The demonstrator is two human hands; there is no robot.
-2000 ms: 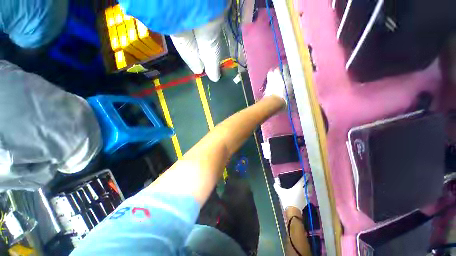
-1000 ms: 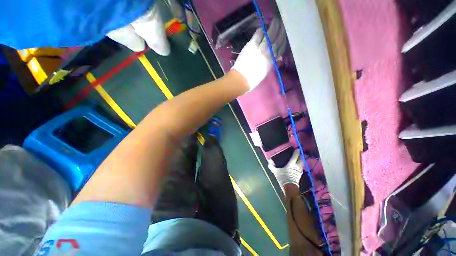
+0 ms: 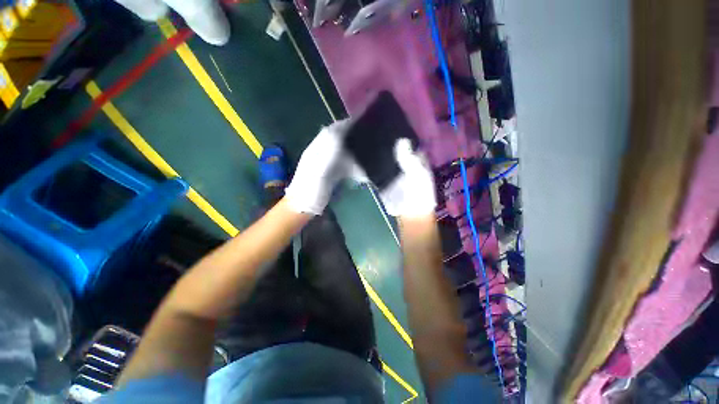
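Note:
A flat black square box (image 3: 382, 138) is held tilted between my two white-gloved hands, in front of the pink-lined shelf (image 3: 386, 55). My left hand (image 3: 319, 170) grips its left side, with the fingers partly hidden. My right hand (image 3: 412, 187) grips its lower right corner with the thumb on top. The box is slightly blurred, and its underside is hidden.
A blue cable (image 3: 465, 189) runs along the shelf, past black adapters and leads (image 3: 497, 71). A pale beam (image 3: 568, 181) and a wooden edge (image 3: 670, 158) bound the right side. A blue stool (image 3: 87, 205) stands left. Another person's white-covered feet (image 3: 201, 17) show at the top.
My left hand has come back from the upper shelf to the box. The box is now off the shelf and held in both hands. The view has moved closer to the rack.

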